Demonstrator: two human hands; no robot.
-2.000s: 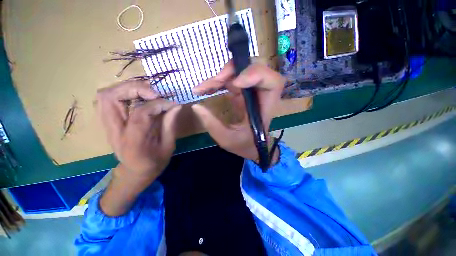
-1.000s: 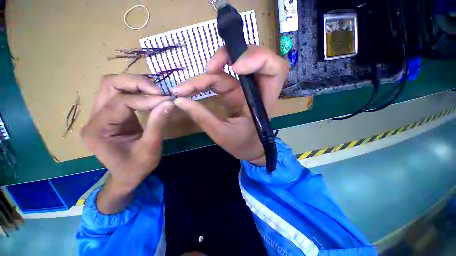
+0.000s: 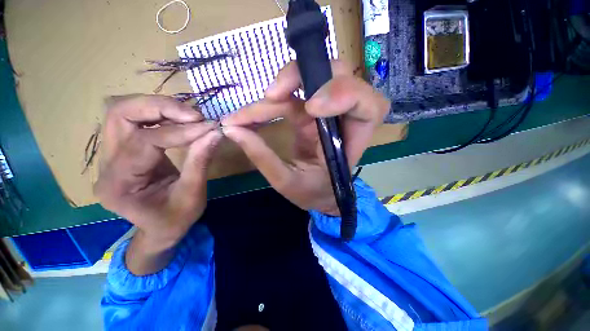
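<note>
My right hand (image 3: 323,129) holds a black soldering iron (image 3: 331,142) in its palm, the iron's upper end pointing away from me. Its thumb and a finger pinch at the same spot as the fingertips of my left hand (image 3: 155,161). A tiny dark bit, probably a lead wire (image 3: 221,126), shows between the fingertips; most of it is hidden. The white striped panel (image 3: 259,61) lies just beyond my hands. Dark lead wires fan out over its left edge in an upper bunch (image 3: 187,63) and a lower bunch (image 3: 210,94).
The panel lies on brown cardboard (image 3: 58,77) on a green bench. A pale loop (image 3: 173,16) and a wire bundle (image 3: 92,150) lie on the cardboard. At right is a black speckled case (image 3: 414,90) with a metal-edged amber box (image 3: 446,42) and black cords (image 3: 491,123).
My hands were slightly apart two seconds ago; their fingertips have come together over the panel's near left corner. The iron has stayed in my right hand, its lower end shifting slightly.
</note>
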